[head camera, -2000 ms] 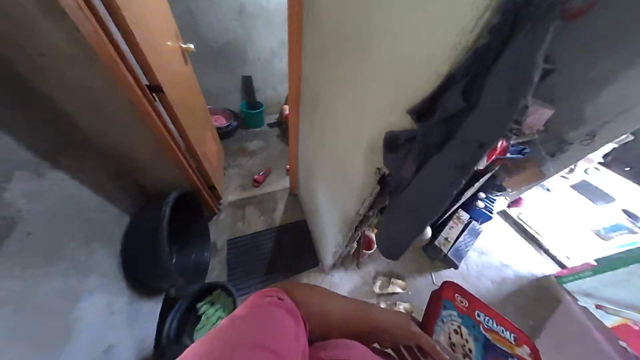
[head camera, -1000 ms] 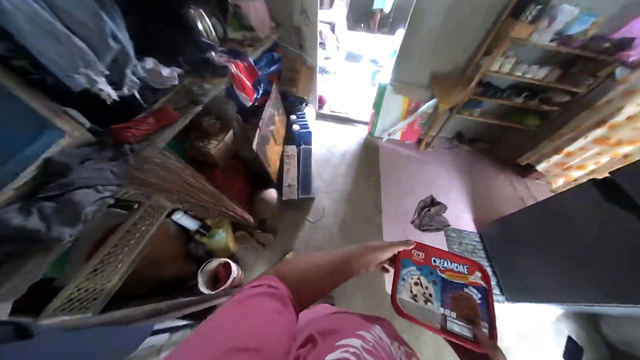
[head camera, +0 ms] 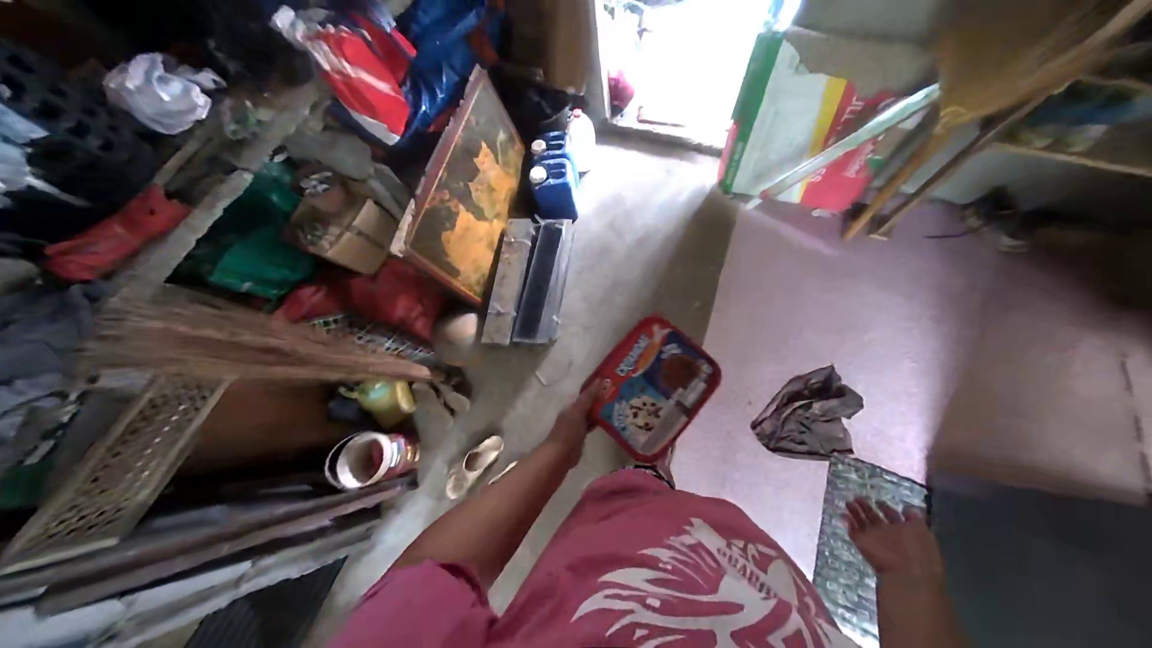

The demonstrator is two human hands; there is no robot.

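Note:
My left hand (head camera: 576,423) grips the left edge of a red ice cream tub (head camera: 655,389) with a Creamdae lid, tilted in front of my pink shirt. The fingers under the tub are hidden. My right hand (head camera: 886,533) is apart from the tub, fingers spread and holding nothing, above a patterned grey mat (head camera: 864,490). A crumpled dark plastic bag (head camera: 808,412) lies on the pinkish floor covering just beyond that mat.
Blue jugs (head camera: 553,184), a stained framed board (head camera: 472,193) and a grey metal case (head camera: 528,281) stand ahead. On the left are a stick broom (head camera: 261,346), a white pail (head camera: 371,459) and pale slippers (head camera: 473,466). A bright doorway (head camera: 675,72) lies beyond.
My right hand has let go of the tub and moved off to the right. The tub, held in my left hand, is now turned at a slant. The view has swung right since the oldest frame.

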